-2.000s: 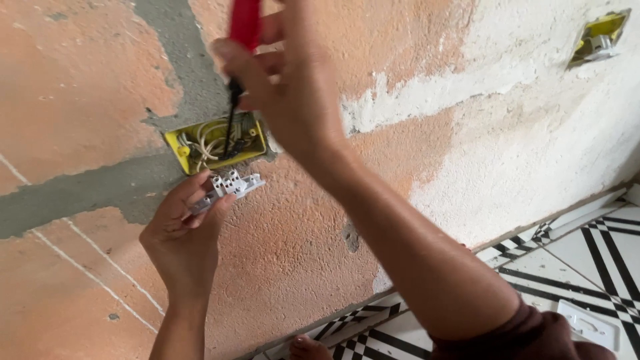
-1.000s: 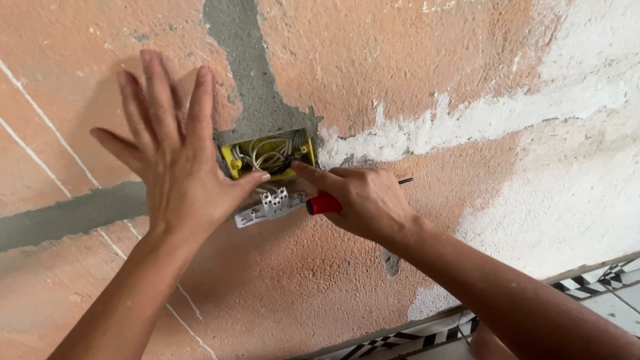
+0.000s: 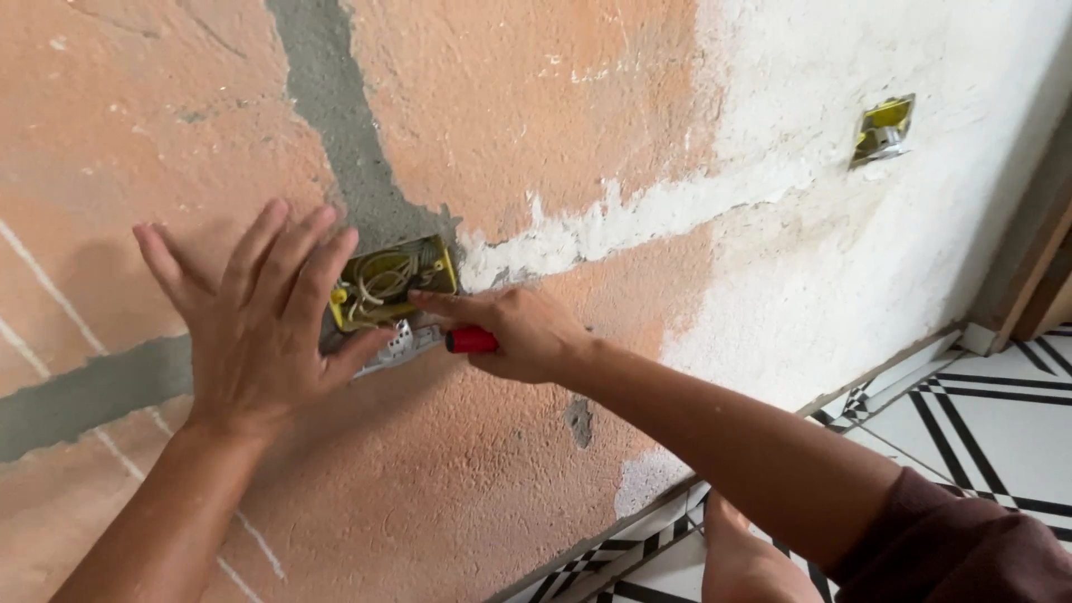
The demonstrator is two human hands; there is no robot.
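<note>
A yellow electrical box (image 3: 378,285) with pale coiled wires (image 3: 387,275) is set in the wall. My left hand (image 3: 268,318) lies with fingers spread over the wall at the box's left, its thumb by a white socket module on a mounting strap (image 3: 400,342) just below the box. My right hand (image 3: 528,331) has its index finger extended into the box at the lower right. Its other fingers are curled round a red-handled screwdriver (image 3: 471,339), whose shaft is hidden behind the hand.
Another yellow box (image 3: 884,126) with a fitting in it is in the white part of the wall at upper right. Grey mortar strips (image 3: 331,92) run up and left from the near box. Black-and-white floor tiles (image 3: 988,419) and a bare leg (image 3: 745,553) show below.
Two seconds ago my left hand held the socket module and my right hand had the screwdriver upright at the box. Now the left hand is spread at the wall and the right index finger reaches in.
</note>
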